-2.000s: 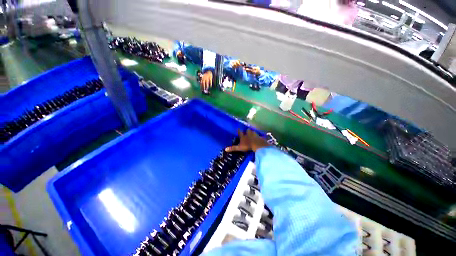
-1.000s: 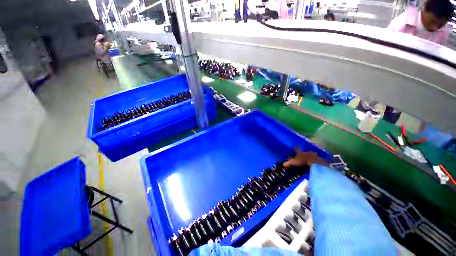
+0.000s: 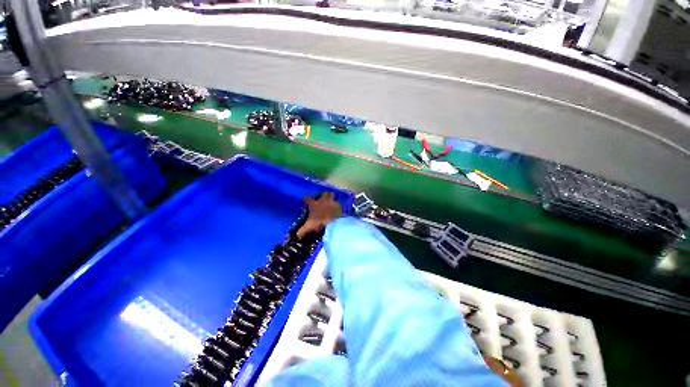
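Observation:
My right hand reaches into the large blue tote, at the far end of a row of small black parts along its right side. Its fingers look partly spread at the parts; whether it grips any is unclear. A white foam tray lies right of the tote under my right sleeve, with dark parts in several slots. My left hand shows only as a small patch of skin at the bottom edge, right of the right sleeve, over the tray; its fingers are hidden.
Another blue bin with black parts stands left, behind a metal post. Metal rails run along the green line. Across it are heaped black parts, red- and orange-handled tools and a dark shiny tray stack.
The view has swung right and down, so the folding stand is out of sight and more foam tray shows. My right hand stays at the row's far end. My left hand now shows right of the right sleeve.

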